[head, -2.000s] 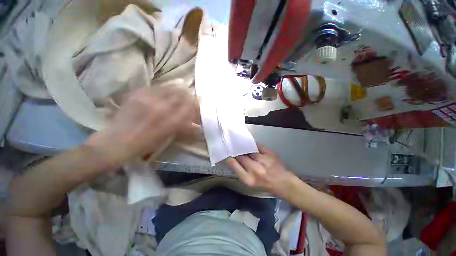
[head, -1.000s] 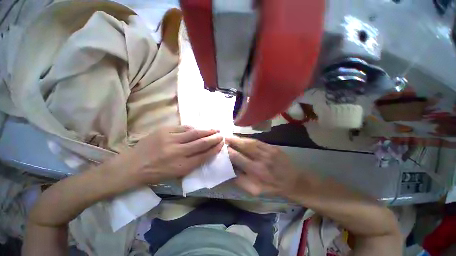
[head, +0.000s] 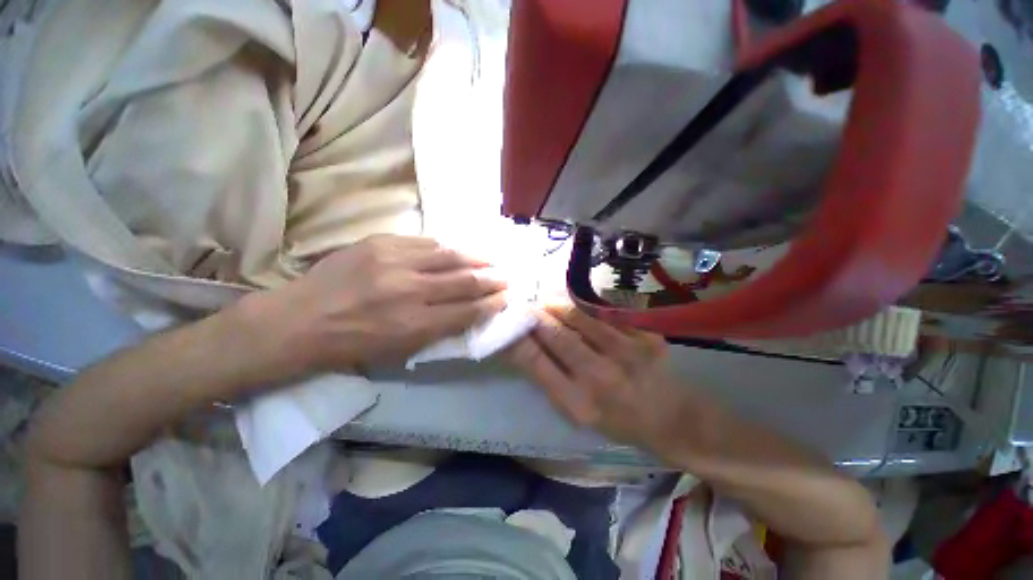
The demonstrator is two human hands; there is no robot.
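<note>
A white waistband strip [head: 459,170] runs down beside the sewing machine head [head: 668,125], very bright under the lamp. Its near end is folded or bunched between my hands. My left hand [head: 380,297] lies flat on the strip, fingertips near the glare. My right hand [head: 606,368] has its fingertips on the strip's end, just below the machine head. The cream garment body [head: 193,136] is heaped to the left. The glare and the machine head hide the needle and presser foot.
A red loop guard [head: 906,170] stands out at the machine's front. A ribbed cream knob [head: 884,332] is right of it. Another white strip end [head: 300,425] hangs over the table's front edge [head: 498,444]. A control panel [head: 929,425] is at right. Cloth lies below the table.
The view has shifted, with the machine head and red guard larger and further right. My hands, earlier apart, are now together at the strip. The strip's near end, flat before, is now folded up.
</note>
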